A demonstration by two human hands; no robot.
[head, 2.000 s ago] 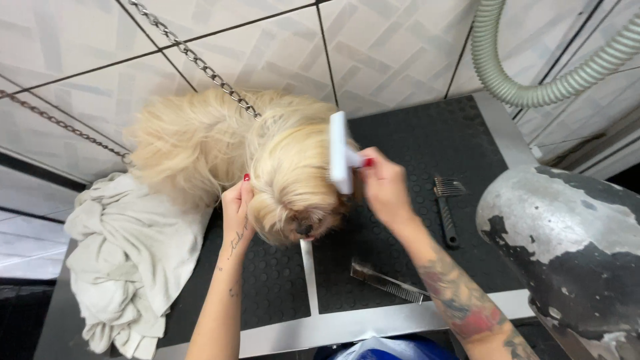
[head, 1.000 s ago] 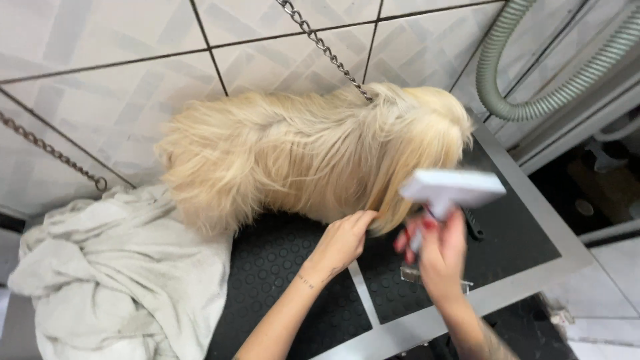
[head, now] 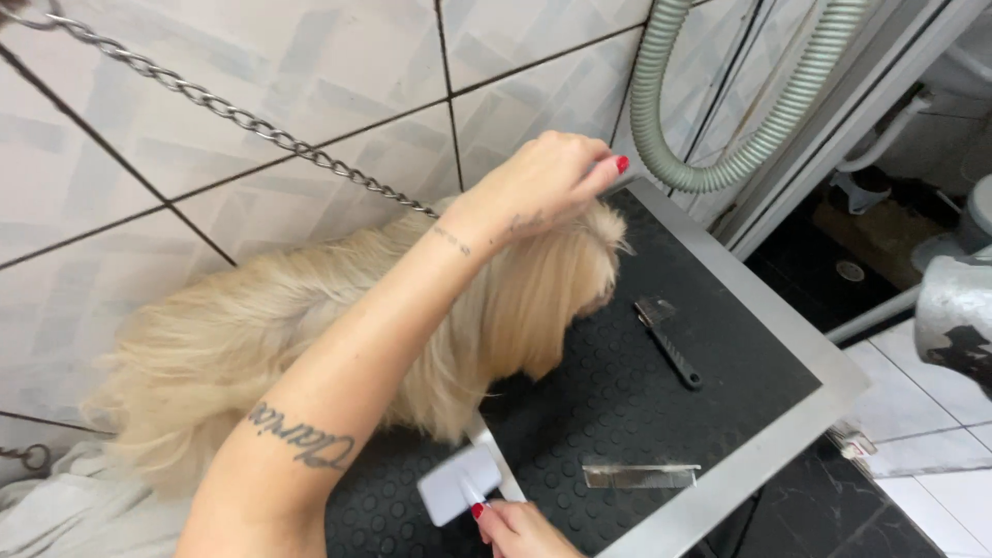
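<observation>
A long-haired, cream-coloured dog [head: 310, 310] stands on the black rubber-topped grooming table, facing right, with a metal chain [head: 256, 124] running to its neck area. My left hand [head: 562, 174] reaches across above the dog's head, thumb and fingers close together; whether it pinches any hair is hidden. My right hand [head: 523, 531], at the bottom edge, grips the handle of a white slicker brush [head: 457, 484] over the near part of the table. A black-handled dematting comb [head: 670, 349] and a metal comb [head: 642, 476] lie on the mat to the right.
A pale towel [head: 85, 508] lies at the lower left. A tiled wall [head: 349, 62] rises behind the dog. A grey-green corrugated hose [head: 721, 170] hangs at the upper right. The table's metal edge [head: 759, 457] runs along the right, with a worn metal object [head: 953, 325] beyond it.
My left hand has gone from the hair at the dog's chest to above its head. My right hand has brought the brush away from the dog's front, down and nearer me.
</observation>
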